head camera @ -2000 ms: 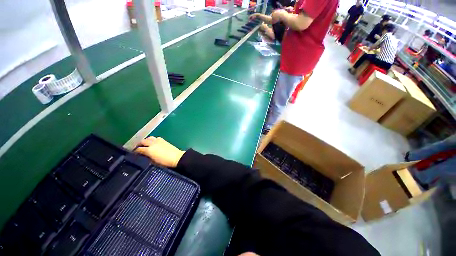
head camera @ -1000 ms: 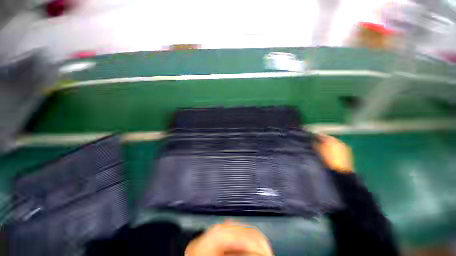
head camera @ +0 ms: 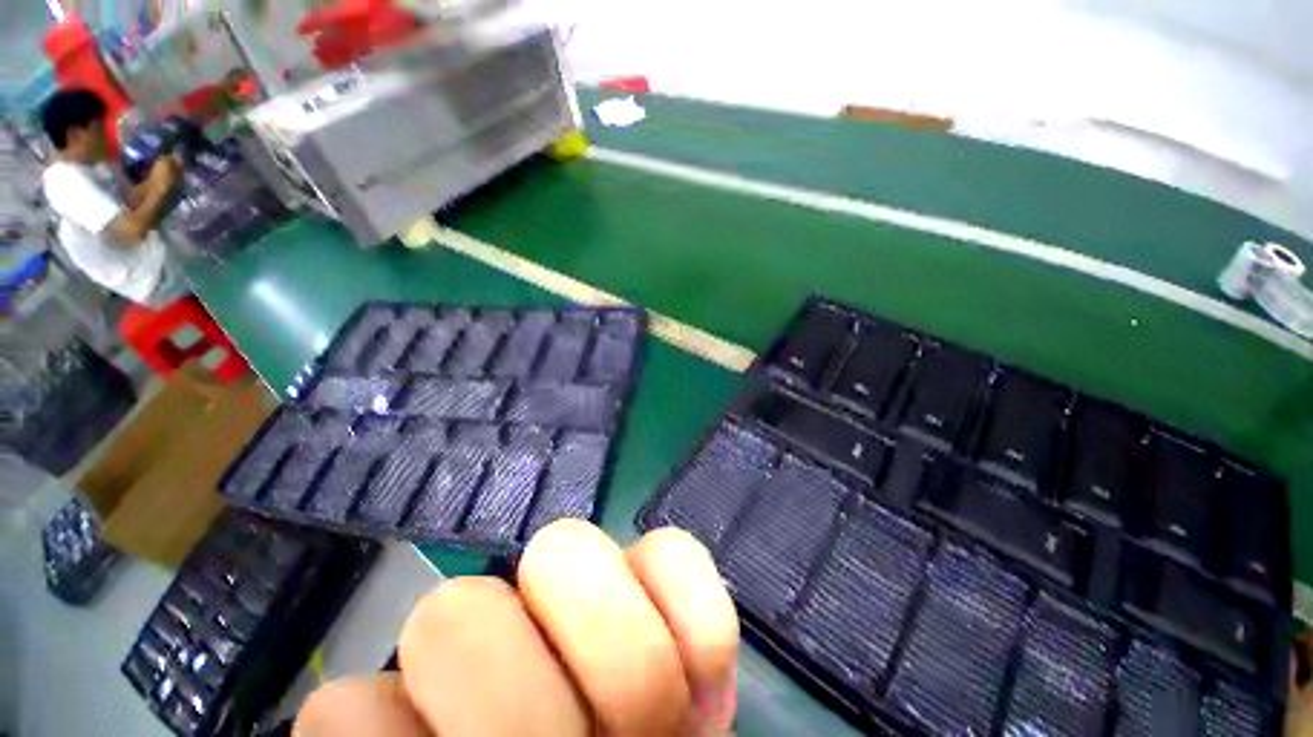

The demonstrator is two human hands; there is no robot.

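A black blister tray (head camera: 922,634) lies at the right on the green bench. Flat dull black phone-shaped units (head camera: 1015,425) with small pale logos fill its far row and lie in its middle row; its near row is ribbed and empty. A second tray (head camera: 475,396) with shiny, ribbed, empty-looking pockets lies to its left. My left hand (head camera: 533,641) is large at the bottom centre, close to the camera, fingers curled; its palm side is hidden. A sliver of my right hand (head camera: 1300,706) shows at the right edge beside the filled tray; the rest is cut off.
More stacked black trays (head camera: 238,619) stand below the bench at the lower left, near an open brown carton (head camera: 173,468). A grey metal box (head camera: 432,137) stands at the back left. A person in white (head camera: 108,216) sits beyond. A label roll (head camera: 1264,274) lies on the far ledge.
The view has swung left from the line and the red-shirted person to the metal box and second tray. My right hand, earlier at the tray's far corner, is now almost out of view.
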